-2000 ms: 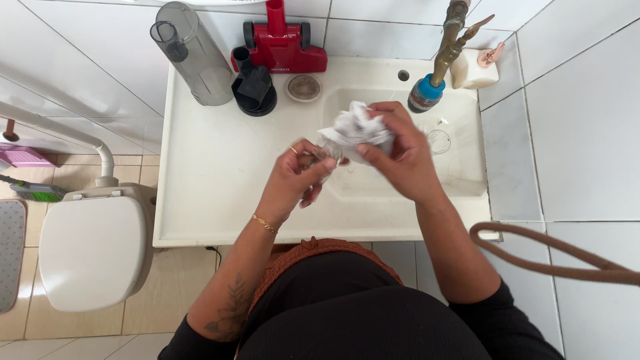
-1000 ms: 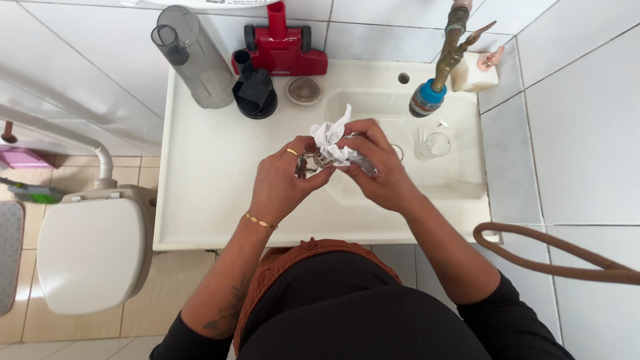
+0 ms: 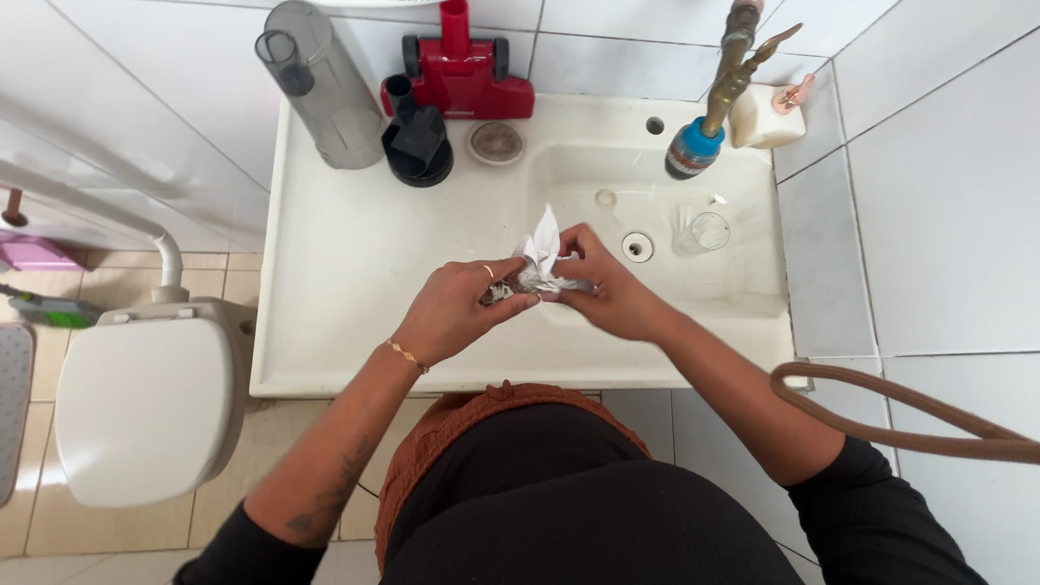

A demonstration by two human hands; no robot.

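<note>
My left hand grips a small item with a dark, patterned look; my fingers cover most of it, so its kind cannot be told. My right hand pinches crumpled white paper or thin cloth against that item. Both hands meet over the front of the white washbasin counter, left of the sink bowl. Right of them, a clear drinking glass lies in the bowl beyond the drain.
Along the back stand a clear grey vacuum canister, a black vacuum part, a red vacuum floor head and a round dusty filter. A brass tap overhangs the bowl beside a soap dispenser. A brown strap loop hangs right.
My right hand, with the white paper or cloth, has moved down and left from its place two seconds ago. Both hands are now close together, and more of the drain shows.
</note>
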